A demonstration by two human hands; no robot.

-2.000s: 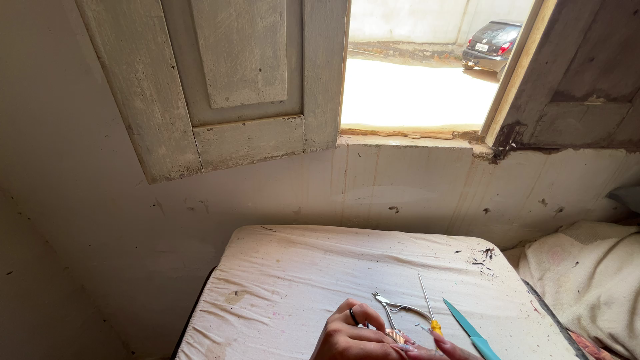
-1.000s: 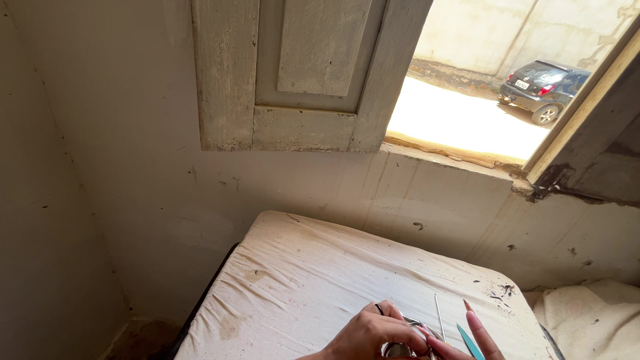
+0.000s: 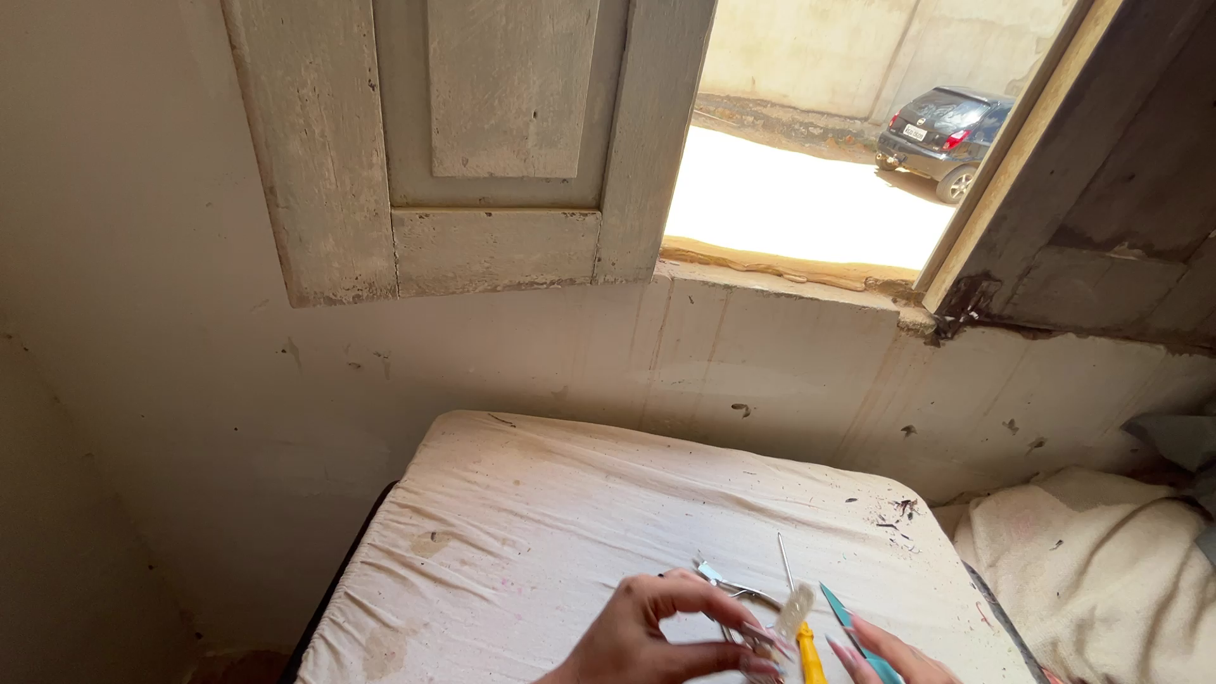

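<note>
At the bottom centre my left hand (image 3: 655, 627) pinches a small object between thumb and fingertips; which object cannot be made out. A pale, blurred piece (image 3: 795, 610) shows just right of those fingertips. Behind my left hand lies a metal plier-like tool (image 3: 736, 587), partly hidden. Between the hands a yellow-handled tool with a thin metal shaft (image 3: 809, 655) rests on the cloth-covered surface (image 3: 532, 503). My right hand (image 3: 893, 654) is over a teal pointed tool (image 3: 841, 608), fingers apart; whether it touches the tool is unclear.
Dark scraps (image 3: 898, 522) lie near the covered surface's far right corner. A pale wooden shutter (image 3: 494, 247) hangs above, beside an open window with a parked car (image 3: 940, 138) outside. A crumpled cream blanket (image 3: 1083, 560) lies at the right.
My left hand has risen from the tools and its thumb and fingers now show in a pinch. The right hand's raised finger has lowered beside the teal tool. The view has shifted.
</note>
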